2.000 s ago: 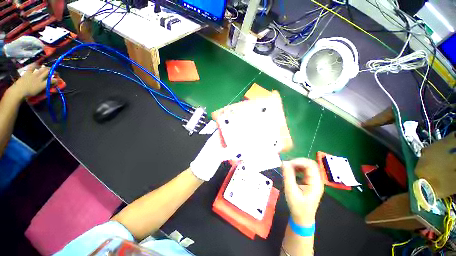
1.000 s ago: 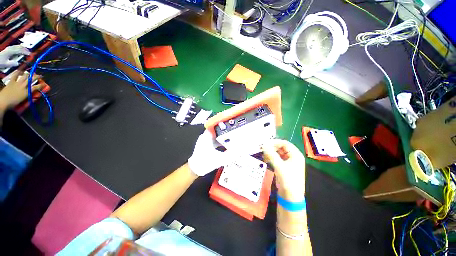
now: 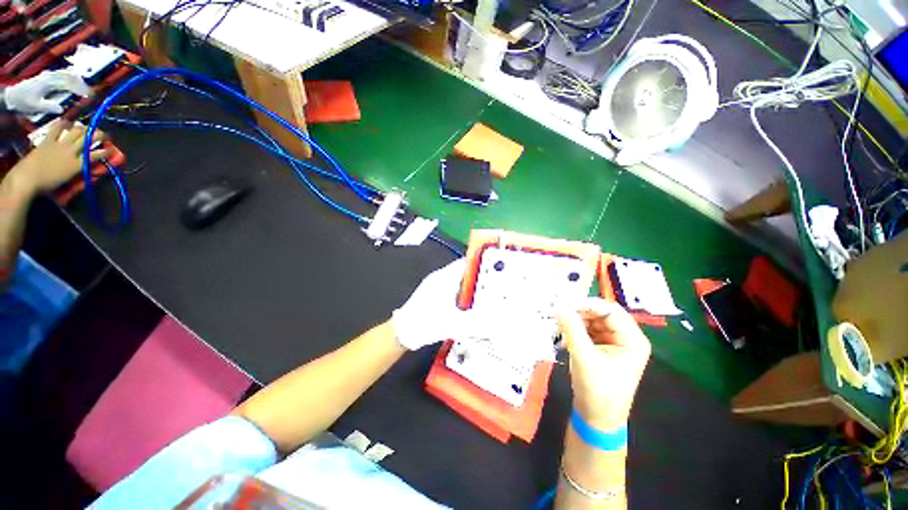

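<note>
A flat square set-top box (image 3: 533,284) shows its white underside with dark corner dots, raised on an orange-red foam pad (image 3: 493,239). My gloved left hand (image 3: 434,307) holds the box and pad at their left side. My bare right hand (image 3: 605,349), with a blue wrist band, has its fingertips at the box's lower right corner, where a small thin white piece (image 3: 541,347) shows. Whether the fingers grip it is unclear. Below, a second white-bottomed box (image 3: 495,373) lies on stacked orange-red pads (image 3: 478,410) on the black mat.
A black box (image 3: 467,178) and an orange pad (image 3: 490,149) lie behind. Another box (image 3: 644,287) on a pad lies right. A silvery splitter (image 3: 385,216) with blue cables and a black mouse (image 3: 213,202) lie left. A coworker's hands (image 3: 62,154) are at far left.
The held box was tilted with its port edge showing a second ago. Its white underside now faces up, and box and pad have moved right and slightly down. My right hand has moved right.
</note>
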